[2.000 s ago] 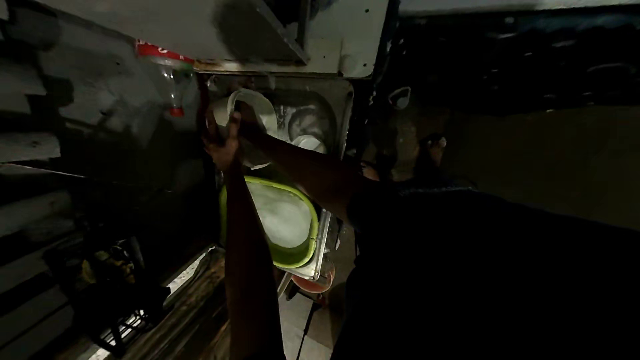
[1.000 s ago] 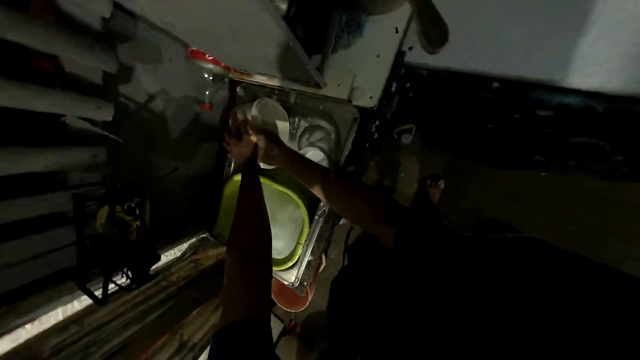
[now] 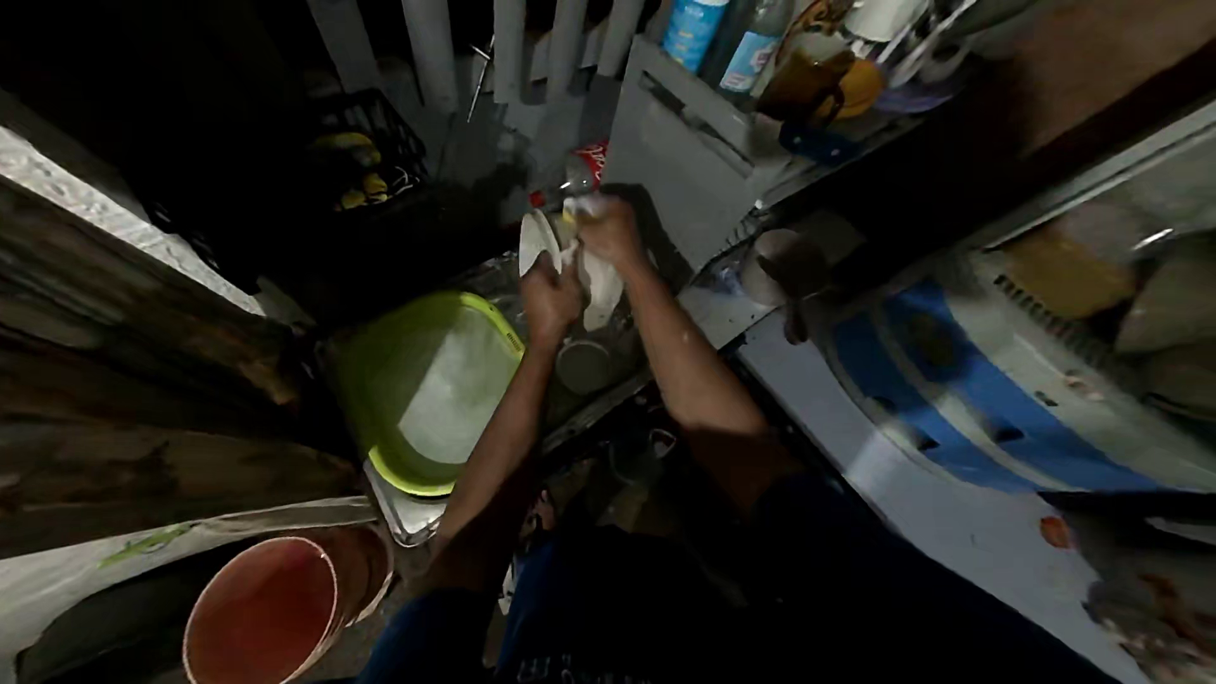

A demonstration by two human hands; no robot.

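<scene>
In dim light, my left hand (image 3: 553,296) grips a pale, rounded dish (image 3: 538,243), tilted on edge. Just right of it, my right hand (image 3: 608,228) is closed on a sponge (image 3: 573,209) with white and yellow parts. Another pale piece of dishware (image 3: 600,287) lies below my right hand, partly hidden by my wrist. Nearer me in the metal sink (image 3: 622,366) is a small round vessel (image 3: 583,367). To the left, a lime-green plastic basin (image 3: 380,456) holds cloudy liquid.
A red-capped plastic bottle (image 3: 581,171) lies beyond my hands. An orange-red bucket (image 3: 261,608) stands at lower left, a black crate (image 3: 418,152) at upper left. Bottles (image 3: 696,33) stand on a cabinet (image 3: 679,152). A handled pot (image 3: 784,269) and a blue-and-white object (image 3: 978,380) are at right.
The view has swung strongly, bringing the bucket and right-hand counter into sight. The pale dish is now raised on edge in my left hand, and the sponge shows in my right.
</scene>
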